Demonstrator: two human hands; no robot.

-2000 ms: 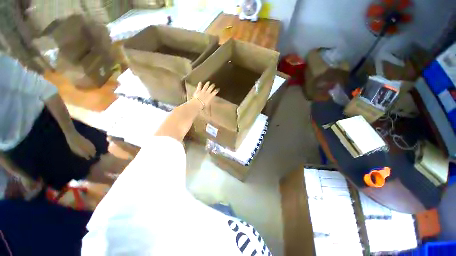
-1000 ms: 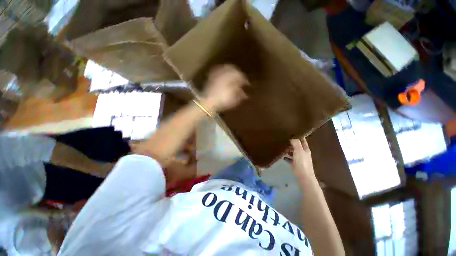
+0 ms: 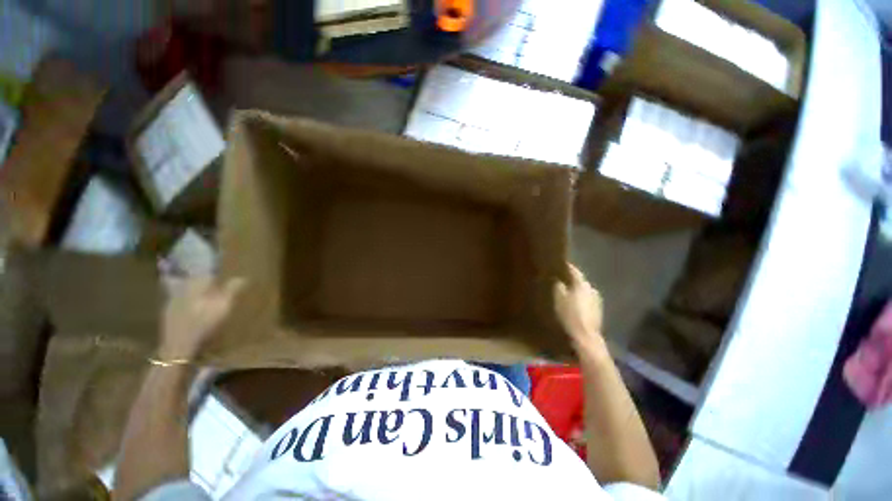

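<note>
An empty brown carton (image 3: pixel 406 259) with an open top is held in front of my body, its opening facing up towards me. My left hand (image 3: pixel 196 305) grips its left side, slightly blurred, with a thin bracelet at the wrist. My right hand (image 3: pixel 579 301) grips its right edge, fingers on the outer wall. Nothing white shows inside the carton.
Cartons filled with wrapped boxes (image 3: pixel 499 117) stand beyond and to the right. A white bench (image 3: pixel 782 294) with a black strip and a pink cloth (image 3: pixel 870 362) runs along the right. A red stool (image 3: pixel 557 399) is below the carton. An orange tape gun (image 3: pixel 453 14) lies at the top.
My view has turned right, from the stacked cartons towards the white bench. The carton is now level between both hands. My left hand has moved from inside its opening to its left side.
</note>
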